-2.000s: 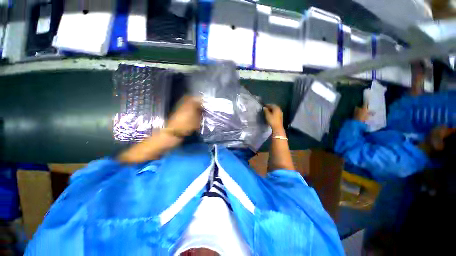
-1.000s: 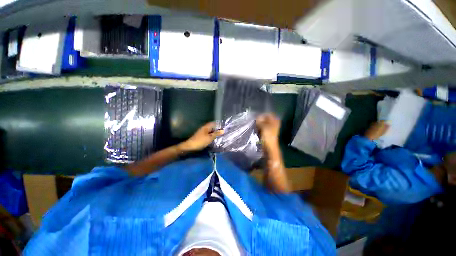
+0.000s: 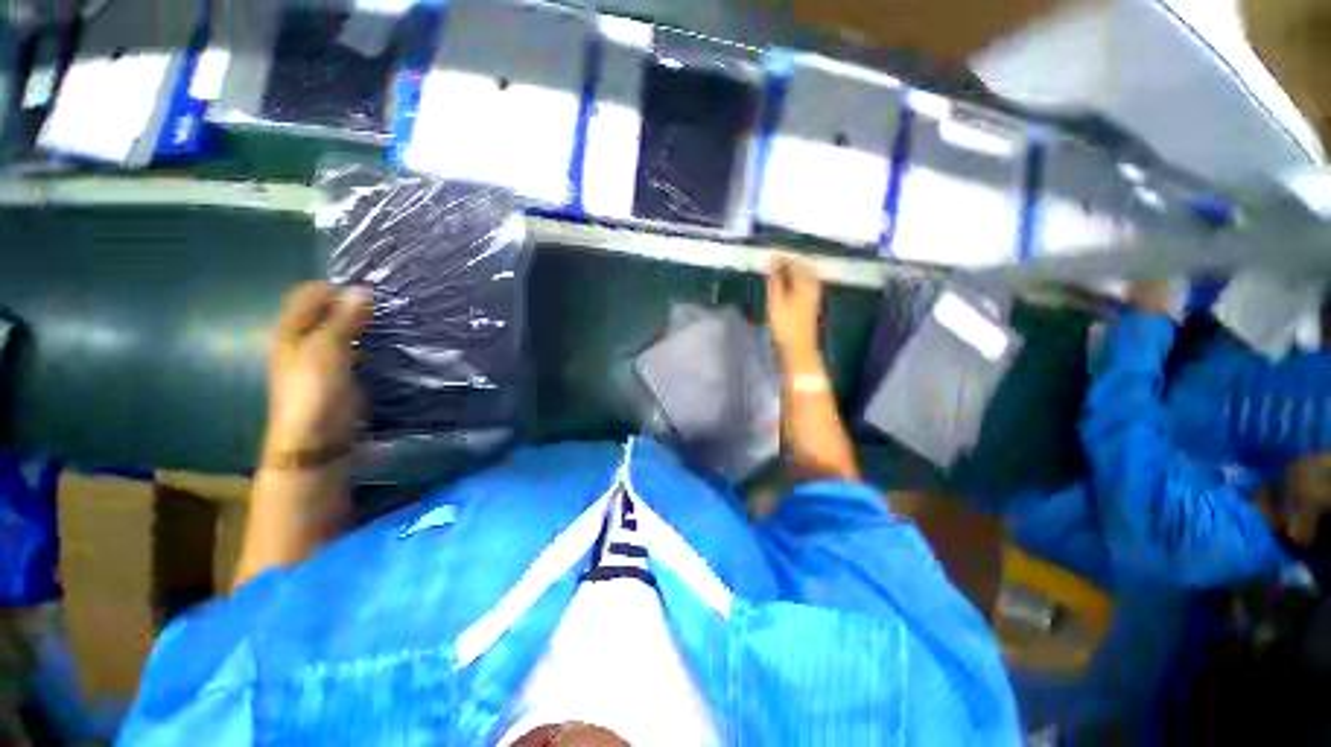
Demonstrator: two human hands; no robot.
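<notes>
A stack of flat black bagged pieces, seemingly keyboards (image 3: 445, 299), lies on the green bench in front of me to the left, in glossy crinkled wrap. My left hand (image 3: 314, 350) is blurred at its left edge, fingers on the wrap. My right hand (image 3: 794, 299) is up at the pale bench rail, with nothing visible in it; it is blurred too. Loose matte grey flat pieces (image 3: 704, 377) lie askew between my hands, near my smock. Another grey stack with a white label (image 3: 934, 382) lies to the right of my right hand.
Open retail boxes (image 3: 496, 110) with white interiors and blue edges line the conveyor behind the rail; some hold dark pieces. Brown cartons (image 3: 110, 562) stand below the bench. A co-worker's blue sleeve (image 3: 1146, 423) is at the right. A pale shelf (image 3: 1124, 80) overhangs the upper right.
My hands have parted: left to the bagged stack, right up to the rail. The glossy bagged piece between them is gone from there. The bagged stack's top looks different. The retail boxes have shifted.
</notes>
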